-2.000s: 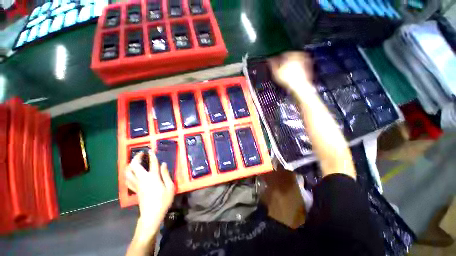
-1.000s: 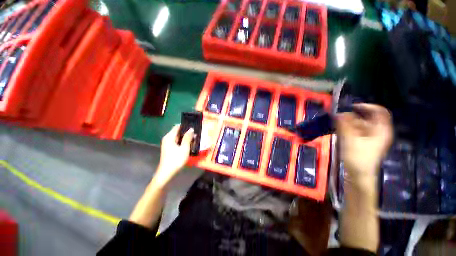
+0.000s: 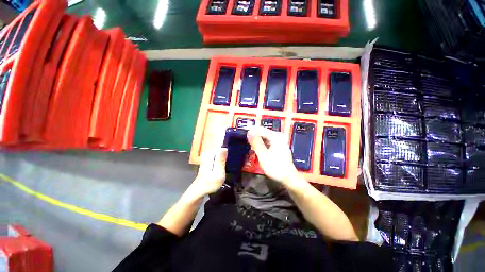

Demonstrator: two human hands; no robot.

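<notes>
My left hand (image 3: 214,169) holds a dark handset (image 3: 235,155) upright above the front edge of the red foam tray (image 3: 290,119). My right hand (image 3: 270,151) has its fingers at the handset's upper right edge. A dark cover seems to lie on the handset; the seam is too blurred to tell. The tray's back row holds glossy dark handsets. In the front row the far left pocket is bare, and my right hand partly hides two handsets.
Red foam trays (image 3: 80,85) stack at left. A lone reddish slab (image 3: 159,94) lies between. Another filled red tray (image 3: 274,26) stands beyond. A black blister tray (image 3: 425,127) lies at right, with crinkled black sheets (image 3: 415,234) below it.
My right hand has moved left from the blister tray side with the dark cover and met the handset in my left hand. The view has shifted.
</notes>
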